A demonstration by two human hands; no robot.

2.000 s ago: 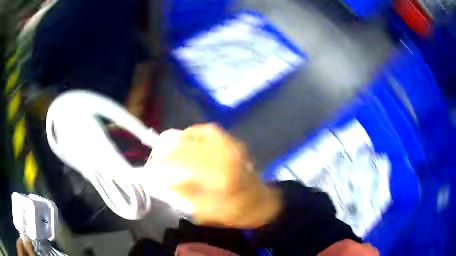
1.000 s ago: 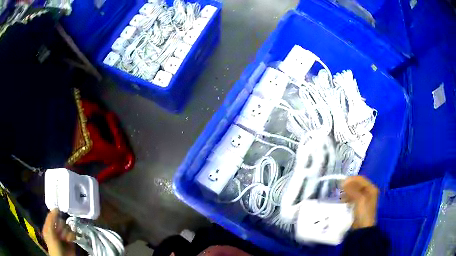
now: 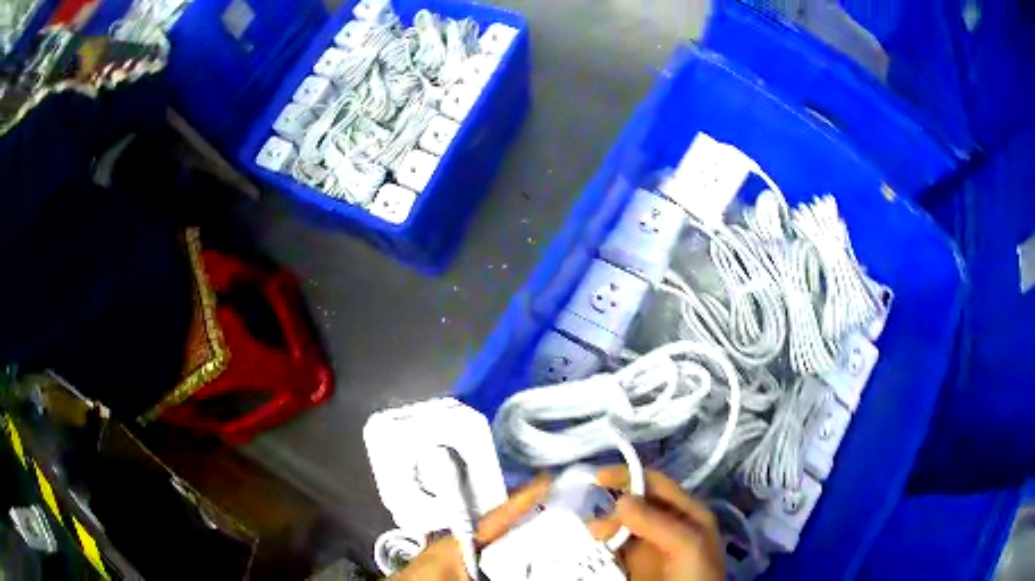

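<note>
My left hand (image 3: 437,561), cut off by the bottom edge, holds a white power strip (image 3: 422,460) with a cord running down its face. A second white socket block (image 3: 550,550) is between my hands at the bottom edge. My right hand (image 3: 670,528) has its fingers on a white power cord and a small pale piece beside this block; the exact grip is partly hidden. The bundled cord (image 3: 619,403) loops above my hands, over the near part of a blue crate (image 3: 948,267). In it, power strips (image 3: 602,297) line both sides, with cord bundles between.
A second blue crate (image 3: 448,244) with power strips and cords stands at upper left on the grey floor (image 3: 443,306). A red stool (image 3: 272,352) and a person in dark clothing (image 3: 91,272) are at left. Yellow-black tape (image 3: 51,488) edges the lower left. More blue crates stand at right.
My left hand has moved right with its power strip, to the near left corner of the crate. My right hand has moved left, bringing its socket block and cord bundle beside it.
</note>
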